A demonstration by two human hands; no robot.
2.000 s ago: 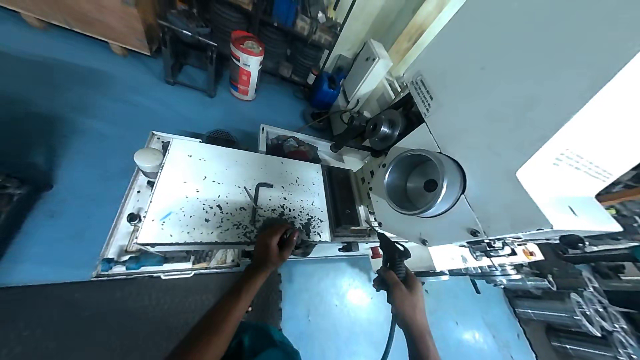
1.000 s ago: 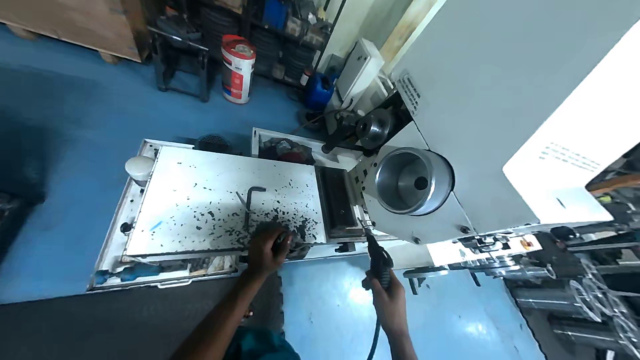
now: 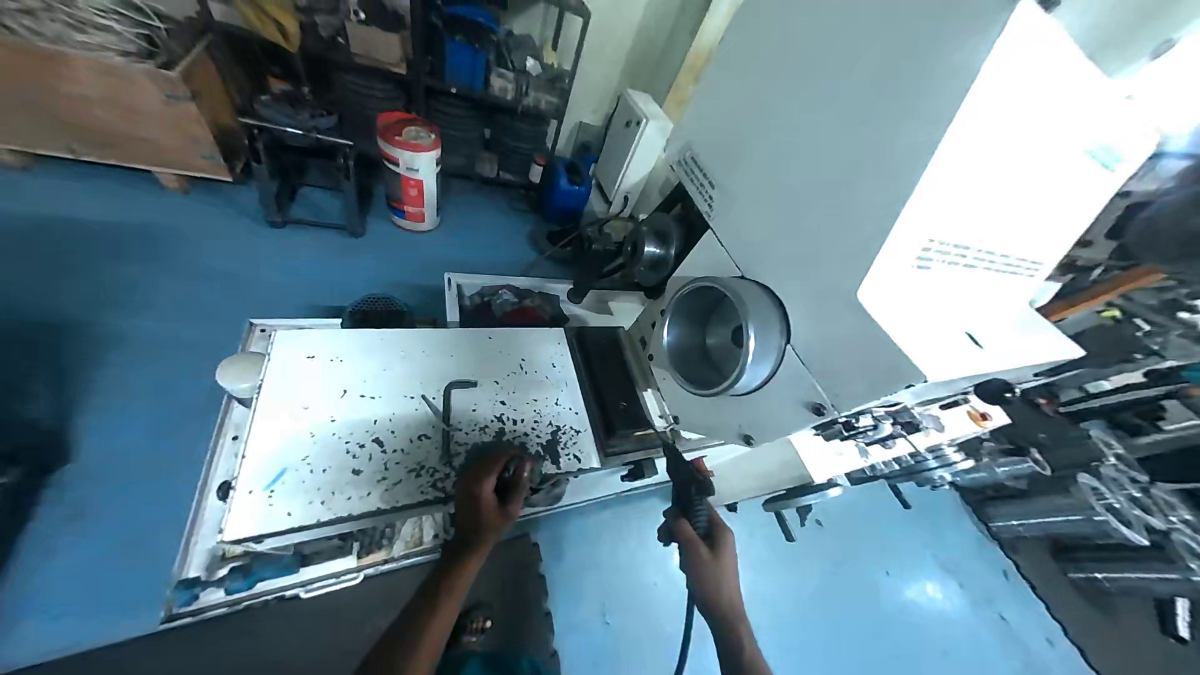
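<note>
My right hand [image 3: 708,553] is closed around a black air blow gun [image 3: 689,487] with a hose hanging below it. The gun's thin nozzle points up toward the machine's edge, under the steel cup-shaped spindle part [image 3: 722,336]. At the near right corner of a white worktop with chipped paint [image 3: 375,403], my left hand [image 3: 492,492] is closed on a dark, rounded object, partly hidden by the fingers. A hex key [image 3: 448,417] lies on the worktop just beyond that hand, beside a thin pointed piece.
A dark recessed tray [image 3: 607,389] sits between worktop and machine. Behind are a white bin with rags [image 3: 516,305], a red and white bucket [image 3: 410,173] and a stool [image 3: 300,159]. Handwheels and levers [image 3: 900,459] stick out along the machine's front at right.
The blow gun and my right hand have shifted slightly relative to the machine. My left hand stays at the worktop's near right corner. The view has moved slightly.
</note>
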